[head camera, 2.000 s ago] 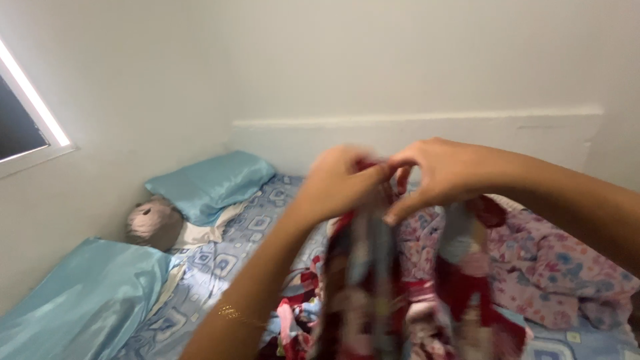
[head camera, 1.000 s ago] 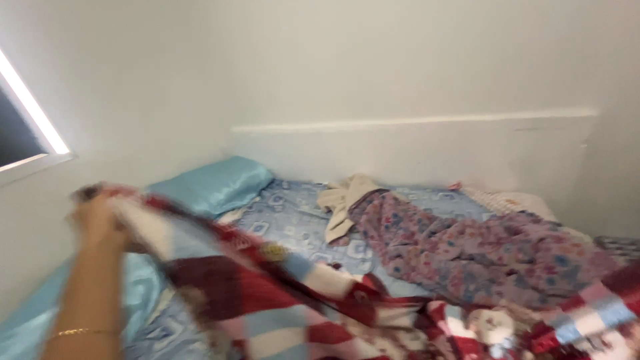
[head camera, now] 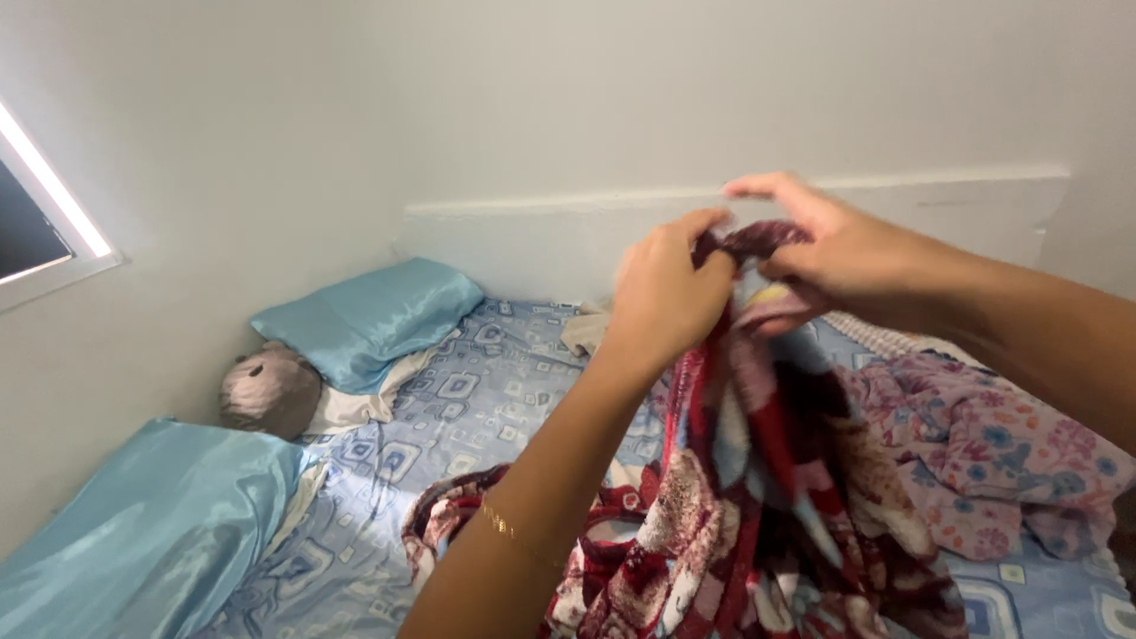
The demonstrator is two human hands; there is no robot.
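My left hand [head camera: 674, 288], with a gold bracelet on its wrist, is closed on the gathered upper edge of a red, white and blue patterned plush blanket [head camera: 701, 515]. Close beside it on the right, my right hand [head camera: 825, 248] has the same edge between thumb and palm, its index finger raised off the cloth. The blanket hangs in folds below both hands, and its lower part lies bunched on the bed's blue patterned sheet [head camera: 453, 386].
Two light-blue satin pillows [head camera: 373, 319] lie at the left, with a grey-brown plush toy [head camera: 269, 390] between them. A pink floral blanket [head camera: 985, 444] lies crumpled at the right. A white headboard [head camera: 532, 244] stands against the wall; a window [head camera: 53, 213] is at far left.
My left hand has come from the far left to the middle, beside my right hand. The blanket, stretched wide across the view one second ago, now hangs gathered below both hands.
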